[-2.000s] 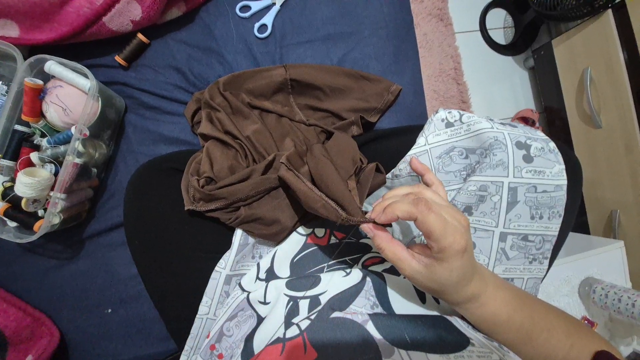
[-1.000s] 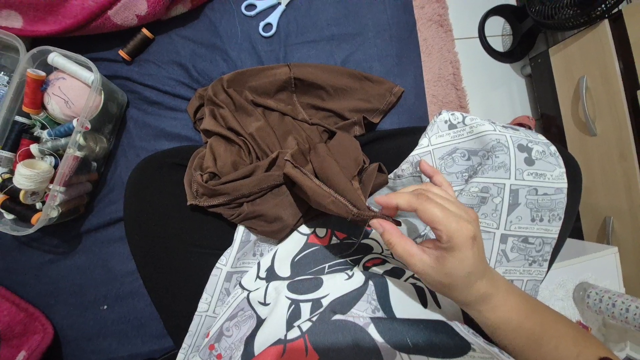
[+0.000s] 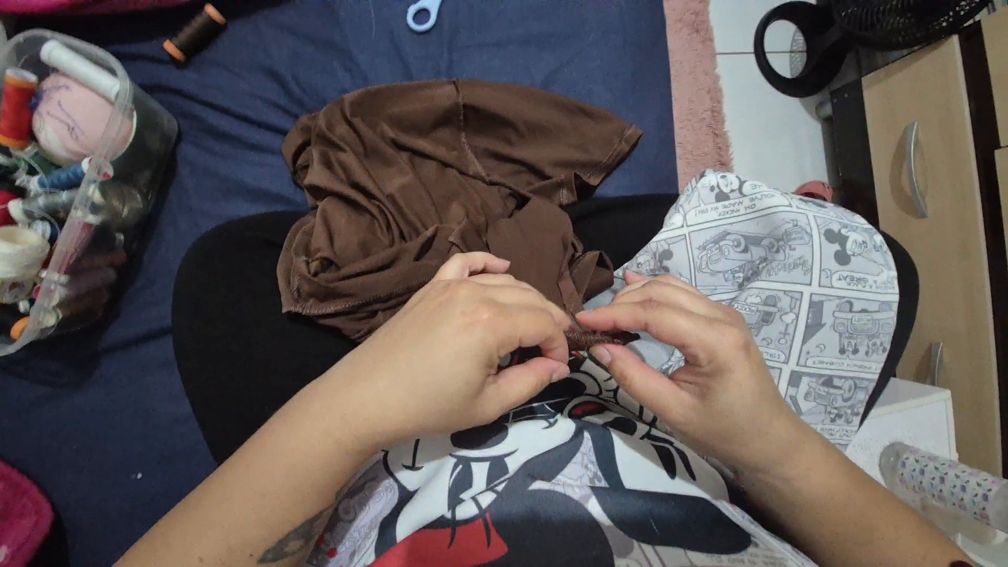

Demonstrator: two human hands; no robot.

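Brown fabric, a garment with stitched seams [image 3: 394, 165], lies bunched across my lap over black trousers and a comic-print cloth [image 3: 756, 244]. My left hand [image 3: 488, 346] is at the near edge of the brown garment, thumb and forefinger bent close to a seam; whether cloth is between the fingertips is hidden. Just to its right, my right hand [image 3: 677, 346] pinches the same seam's end between thumb and forefinger. No needle can be made out.
On the navy bedsheet [image 3: 252, 142], a clear plastic box [image 3: 150, 118] of thread spools stands at the left. Beyond the garment lie a dark thread spool [image 3: 194, 34] and blue-handled scissors [image 3: 423, 14]. Drawers [image 3: 917, 165], a black fan [image 3: 906, 20] and a patterned cylinder [image 3: 945, 480] are at the right.
My left hand, out of view in both earlier frames, has come in from the lower left to the garment's edge beside my right hand. The right hand stays at the seam.
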